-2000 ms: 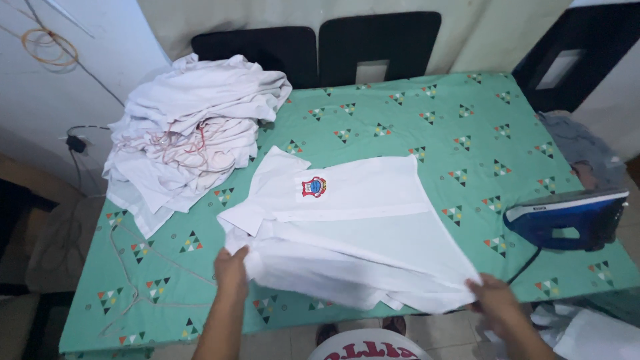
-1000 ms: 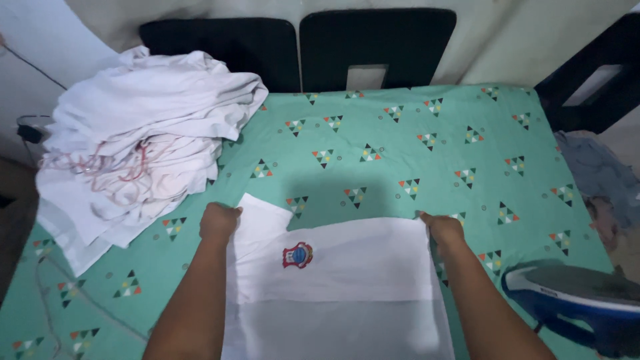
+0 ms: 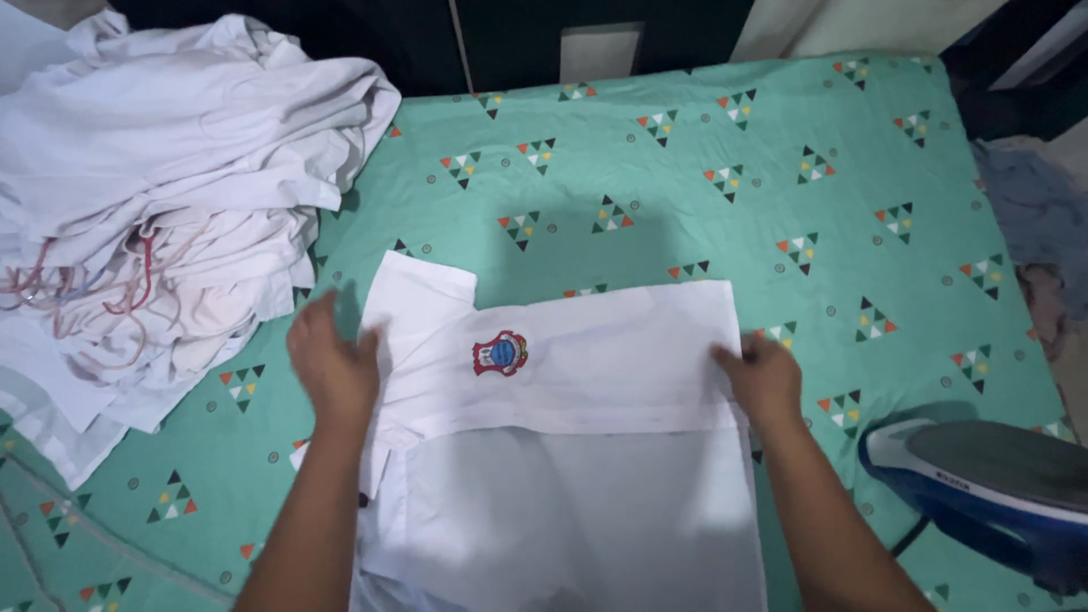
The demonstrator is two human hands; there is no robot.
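A white short-sleeved shirt [image 3: 612, 357] with an embroidered badge [image 3: 501, 354] lies spread on the green patterned cloth [image 3: 578, 221]. At its left, beside the sleeve, is my left hand [image 3: 336, 357], fingers and thumb apart and holding nothing. My right hand [image 3: 759, 374] pinches the shirt's right edge, the hem, between thumb and fingers. The shirt's lower part runs out of view at the bottom.
White garments with hangers [image 3: 187, 153] are heaped at the left. A blue and grey clothes iron [image 3: 977, 493] rests at the lower right, its cord beneath it. Dark chair backs [image 3: 527, 42] stand along the far edge. A pale cord [image 3: 102, 535] crosses the lower left.
The shirt, held off to one side earlier, is now laid out flatter. My left hand has let go of the sleeve end it held a second ago. The view has moved closer.
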